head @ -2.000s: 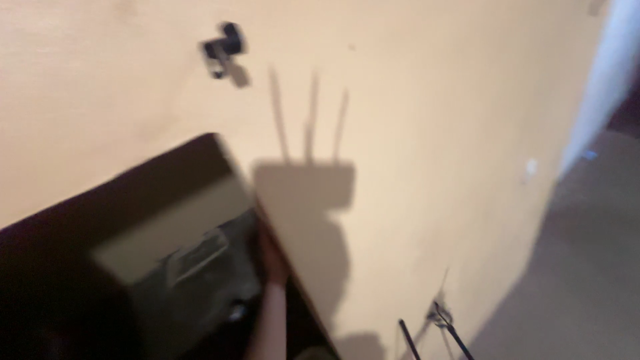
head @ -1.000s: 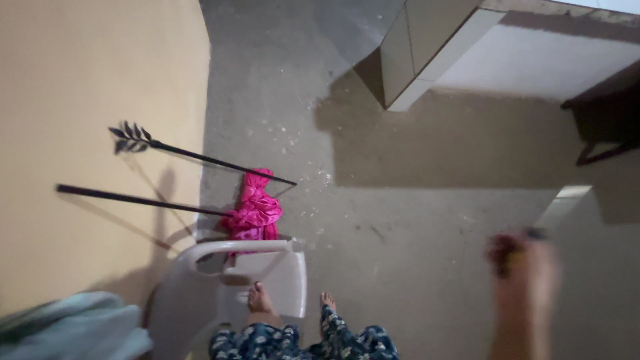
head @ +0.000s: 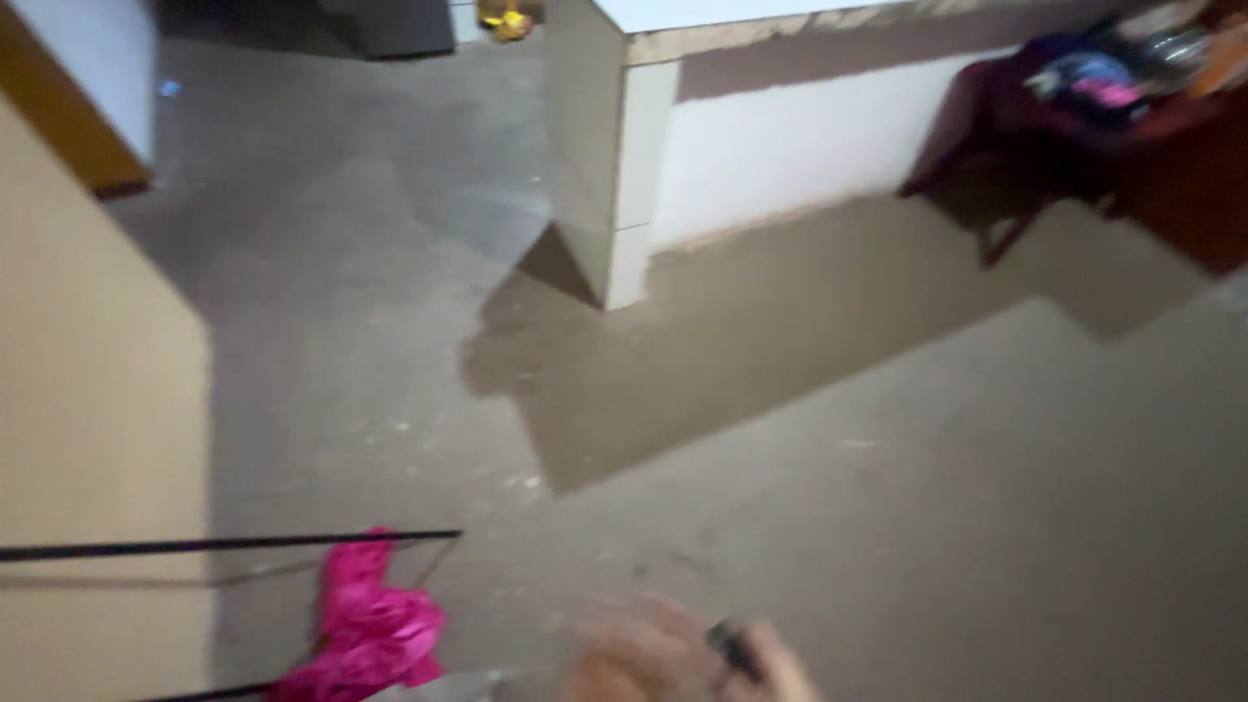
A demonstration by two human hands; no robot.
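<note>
At the bottom centre, my right hand [head: 682, 653] is badly blurred, held over the concrete floor. A small dark object [head: 736, 648] shows between its fingers; its kind cannot be told. My left hand is out of view. To the left of the hand, a bright pink cloth [head: 375, 624] lies bunched at the lower ends of thin black rods. The upper black rod [head: 234, 542] crosses in front of the beige wall and over the cloth's top; only part of a lower rod [head: 210, 693] shows.
A tiled counter end [head: 629, 175] juts in from the top. At the upper right stands a dark red plastic chair or stool [head: 985, 127] with cloths on it. The beige wall [head: 97, 390] runs down the left, with a brown-edged panel [head: 73, 97] above it.
The dark panel with a hand against it, seen two seconds ago, is out of view. My right hand shows nearer the bottom centre than one second ago. The view has swung across the room.
</note>
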